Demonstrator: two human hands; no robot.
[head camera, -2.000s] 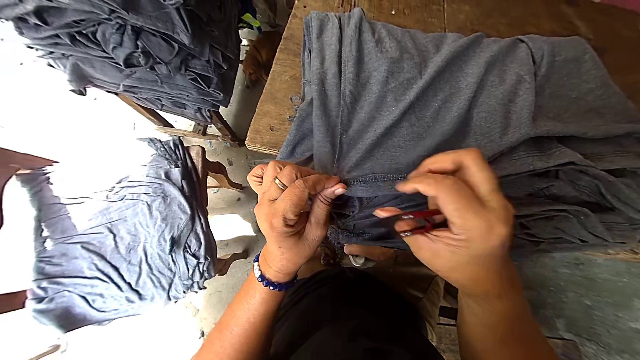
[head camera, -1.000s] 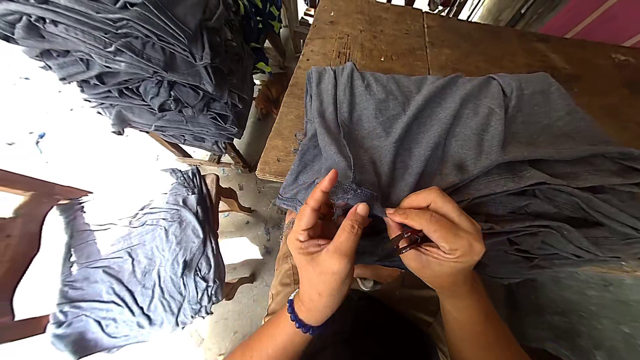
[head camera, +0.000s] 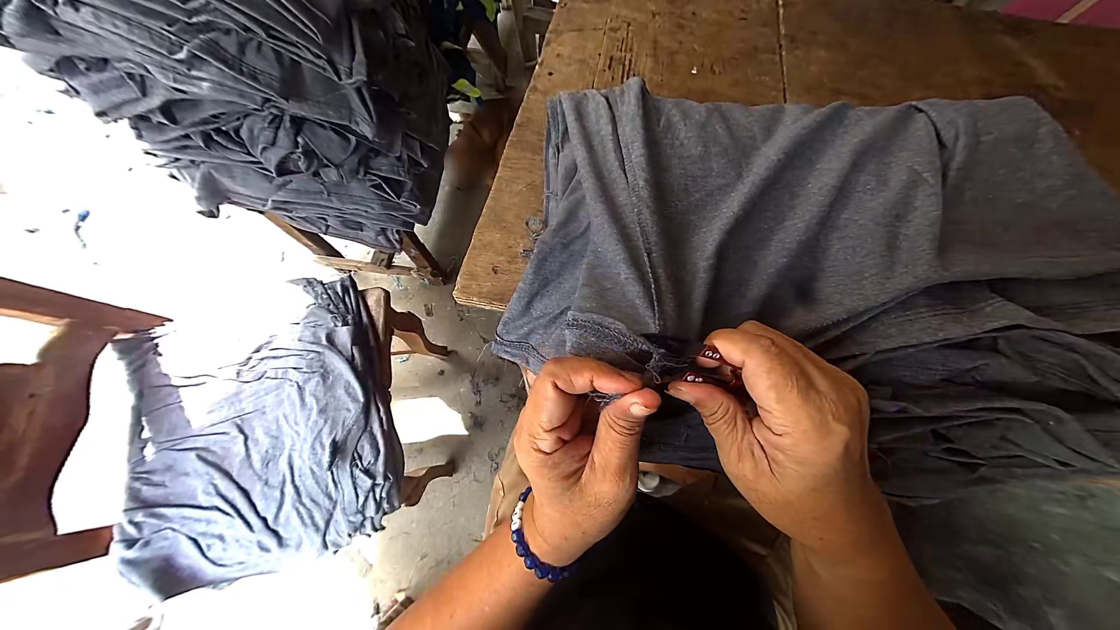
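Note:
A grey knit garment (head camera: 787, 201) lies over the near edge of a wooden table, its stitched edge by my hands. My left hand (head camera: 582, 446), a blue beaded bracelet at its wrist, pinches loose threads (head camera: 654, 366) at that edge between thumb and forefinger. Close on its right, my right hand (head camera: 779, 429) holds a small pair of thread snips (head camera: 713, 372) with red parts, the tips at the threads. Its fingers partly cover the snips, so whether the blades are apart cannot be told.
More dark grey garments (head camera: 989, 367) lie bunched at the right of the wooden table (head camera: 499, 254). A tall pile of grey garments (head camera: 289, 114) rests on a wooden stand at the upper left. Other grey garments (head camera: 262, 455) drape over a wooden chair (head camera: 44, 429) at the left.
My left hand's fingers, spread apart one second ago, are now pinched on threads. My right hand has kept the snips, and its fingertips are now close to my left hand's.

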